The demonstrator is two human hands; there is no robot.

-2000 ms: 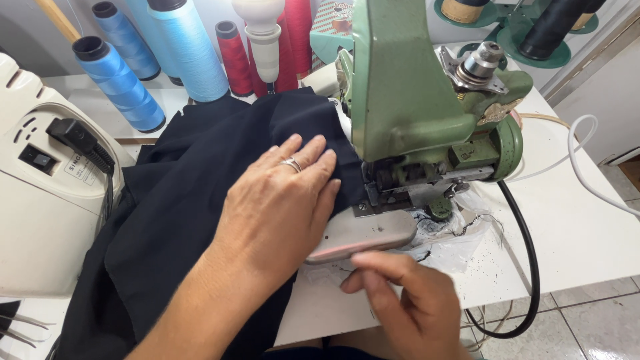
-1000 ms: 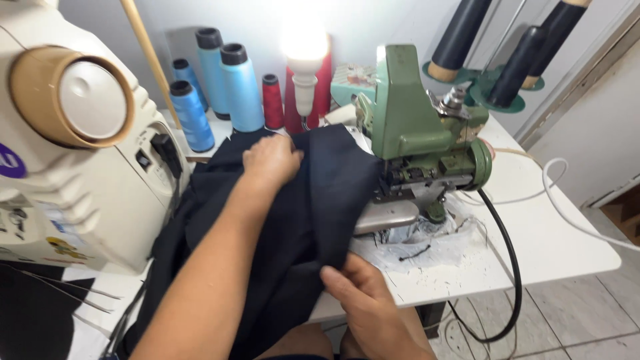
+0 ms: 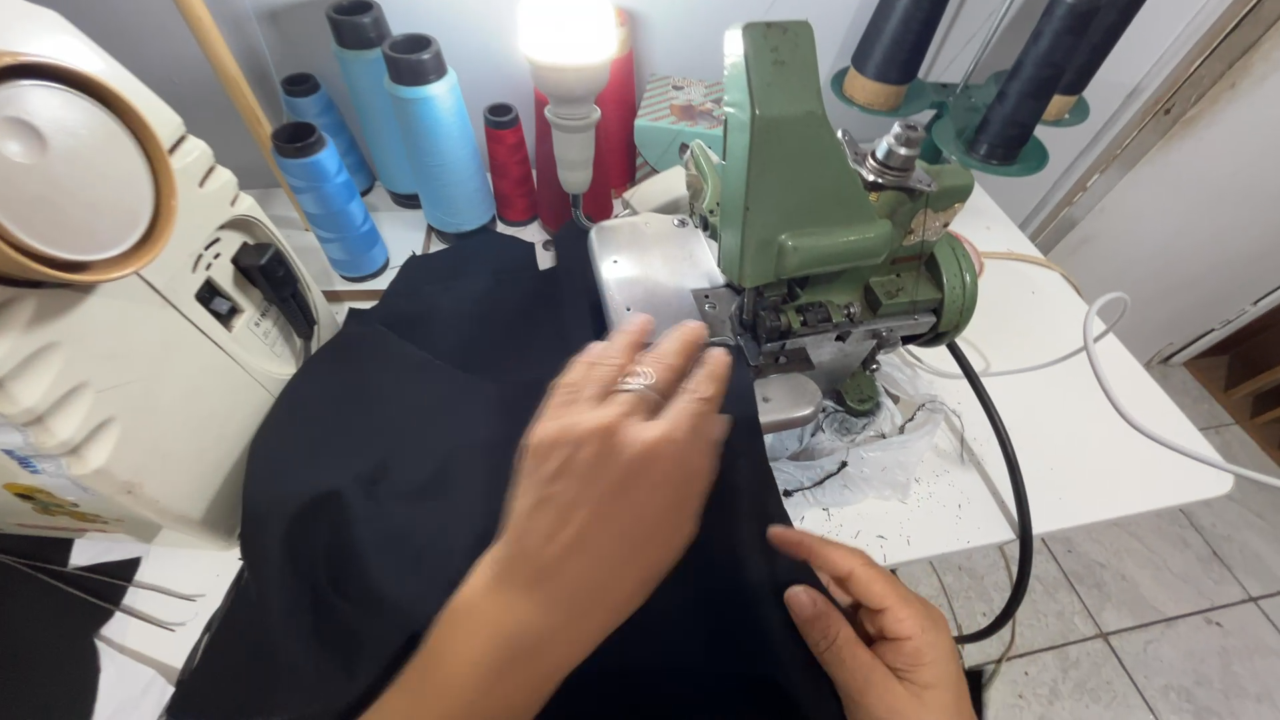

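Dark navy fabric [image 3: 400,470] spreads over the table's left part, its upper right edge against the metal plate [image 3: 655,265] of a green overlock sewing machine [image 3: 780,200]. My left hand [image 3: 620,450] lies on this fabric just in front of the presser foot area, fingers slightly spread and blurred, a ring on one finger. At the fabric's right edge, nearer me, is my right hand [image 3: 870,620], its thumb and index finger apart. Whether the right fingertips touch the cloth cannot be told.
A cream sewing machine [image 3: 110,390] stands at left, tweezers [image 3: 110,590] near its base. Behind are blue thread cones [image 3: 440,150], a red cone [image 3: 512,170] and a lit bulb [image 3: 570,50]. A black cable [image 3: 1010,480] hangs at right; thread scraps lie on a plastic bag [image 3: 880,460].
The fabric has moved off the machine's metal plate side and now lies along the needle area. My left hand has moved right and nearer me from the fabric's far part.
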